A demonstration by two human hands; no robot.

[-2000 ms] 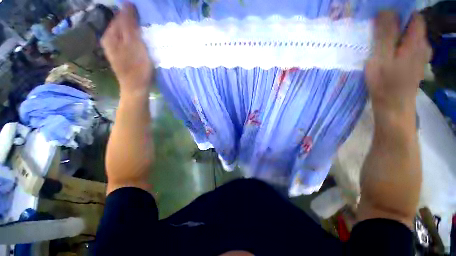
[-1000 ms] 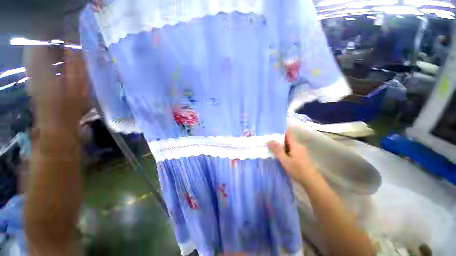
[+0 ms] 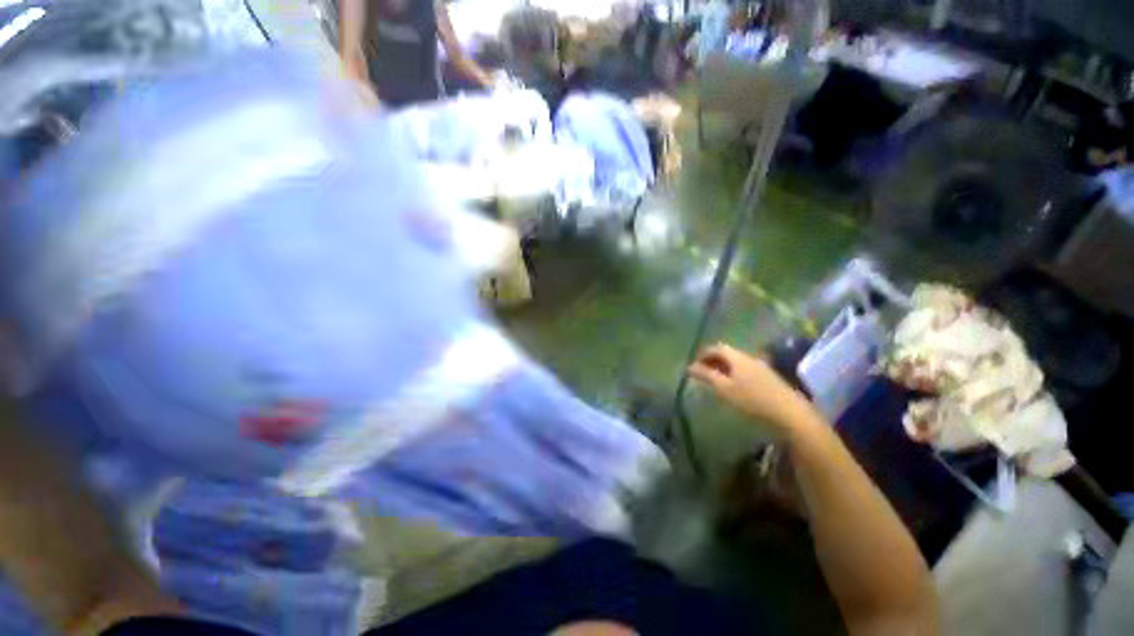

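A light blue floral garment [image 3: 373, 273] hangs in the air across the left side, blurred, with white trim bands at its waist and top. My left forearm shows at the lower left edge; my left hand is not visible. My right hand [image 3: 734, 377] is off the garment, fingers curled beside a thin grey pole [image 3: 730, 249]. I cannot tell if it grips the pole. More blue floral cloth [image 3: 255, 547] lies in folds below the garment at the lower left.
A person [image 3: 404, 50] stands at the far left behind a table with white and blue cloth [image 3: 603, 137]. A cream cloth with red marks [image 3: 976, 373] lies at right near a white plastic item [image 3: 846, 354]. A large dark fan [image 3: 964, 199] stands behind. The floor [image 3: 796, 236] is green.
The view has turned to another part of the room. The garment has swung to the left and tilted. My right hand has let go of its waist and is now by the pole.
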